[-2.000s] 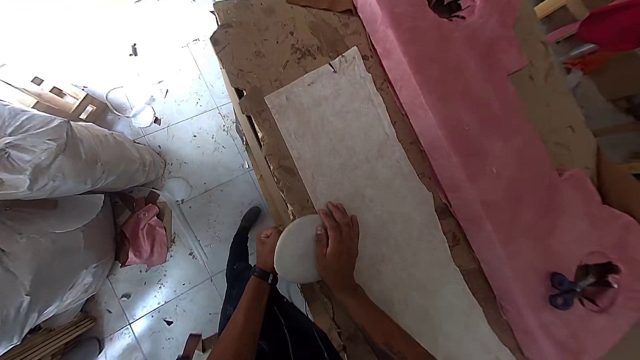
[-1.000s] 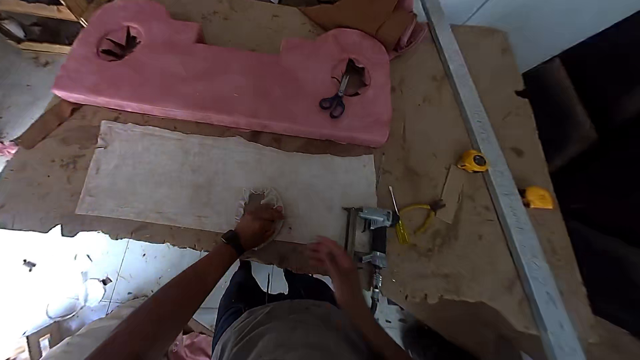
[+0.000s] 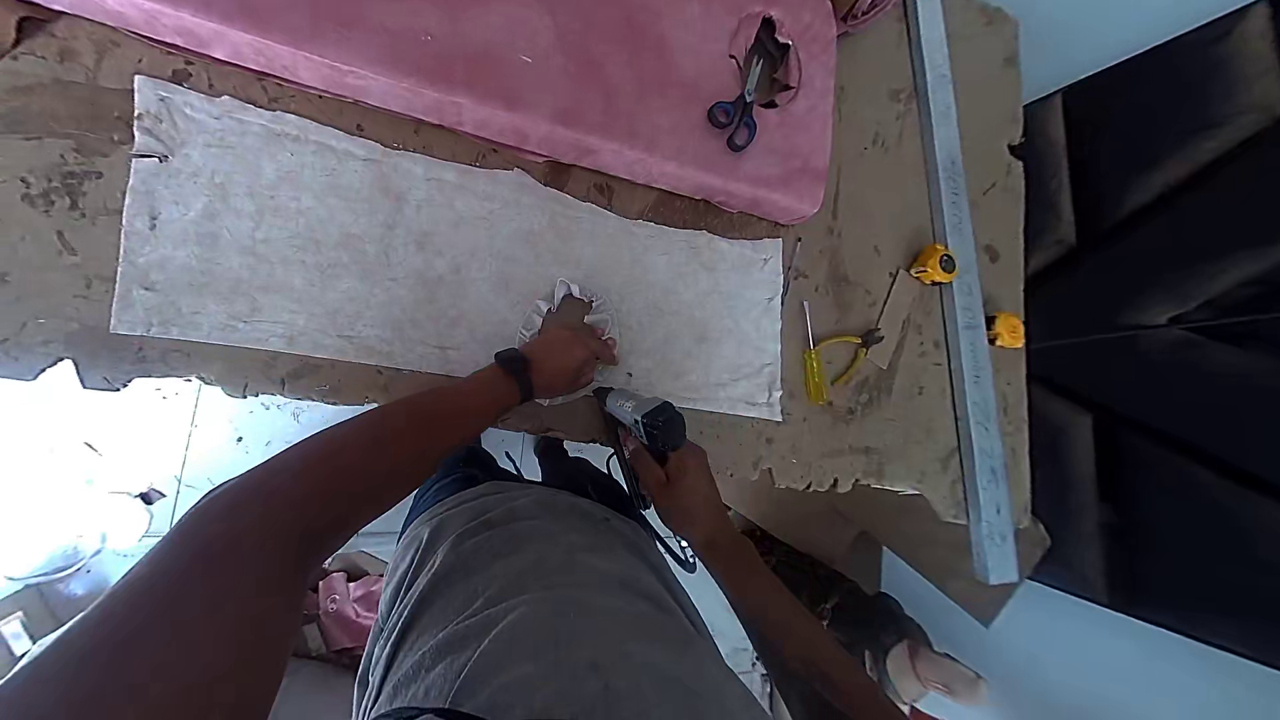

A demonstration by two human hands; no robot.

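Note:
My left hand [image 3: 567,360], with a dark band at its wrist, presses on a round piece with gathered pale fabric edges [image 3: 562,293]. That piece lies on a long off-white sheet [image 3: 330,230] near its lower edge. My right hand [image 3: 680,490] grips a pneumatic staple gun [image 3: 645,418], whose nose is at the lower right rim of the round piece; whether they touch cannot be told. A hose hangs from the tool. Above the sheet is a pink upholstered panel [image 3: 500,70], with scissors [image 3: 741,110] by a torn hole in it.
To the right on the covered worktable [image 3: 860,200] are a yellow-handled screwdriver [image 3: 814,370], yellow-handled pliers [image 3: 850,350], two yellow tape measures [image 3: 934,264] [image 3: 1005,330] and a long metal bar [image 3: 960,290]. Dark upholstered pieces [image 3: 1160,250] stand beyond. Pink fabric [image 3: 350,610] lies below the table.
My right hand reached toward the staple gun lying on the table and now holds it up by the round piece. My left hand stays on that piece. The view has turned strongly.

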